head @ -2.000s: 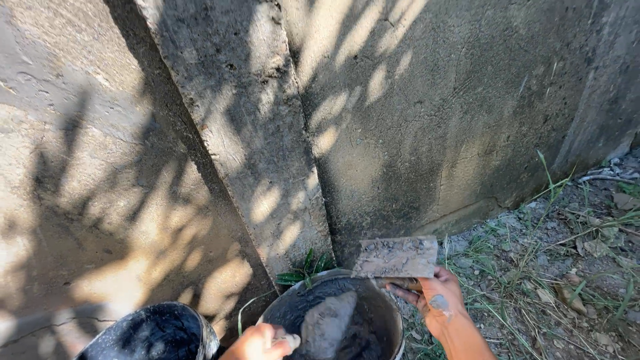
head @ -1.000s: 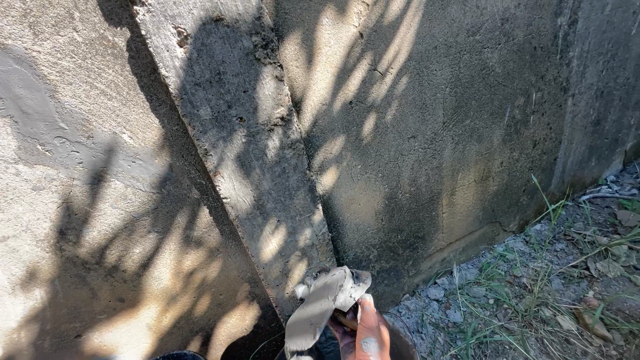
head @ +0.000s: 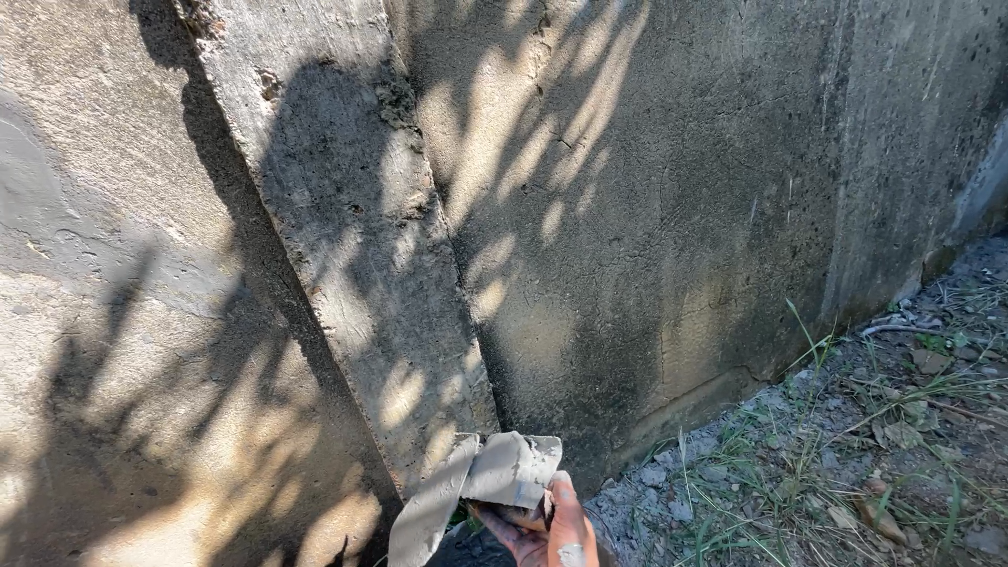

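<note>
At the bottom centre, my right hand (head: 551, 524) grips a small, flat rectangular plastering tool (head: 516, 470) from below, its upper face coated in wet grey mortar. Against the left edge of this tool stands a trowel blade (head: 429, 508), smeared with grey mortar and tilted; its handle is out of frame. My left hand is not in view. Just beyond both tools rises the foot of a raised concrete pillar (head: 370, 260) in a rough wall (head: 709, 197). Smooth grey mortar (head: 47, 189) covers part of the wall at the left.
Grass (head: 756, 504), dry leaves and grey rubble (head: 654, 475) lie along the wall's base at the right. The pillar's edges stand out from the wall. Leafy shadows and a rounded shadow fall over the surfaces.
Two seconds ago my left hand held a trowel in a bucket of mortar; hand and buckets have left view. The flat tool in my right hand now carries smooth mortar. The view has shifted.
</note>
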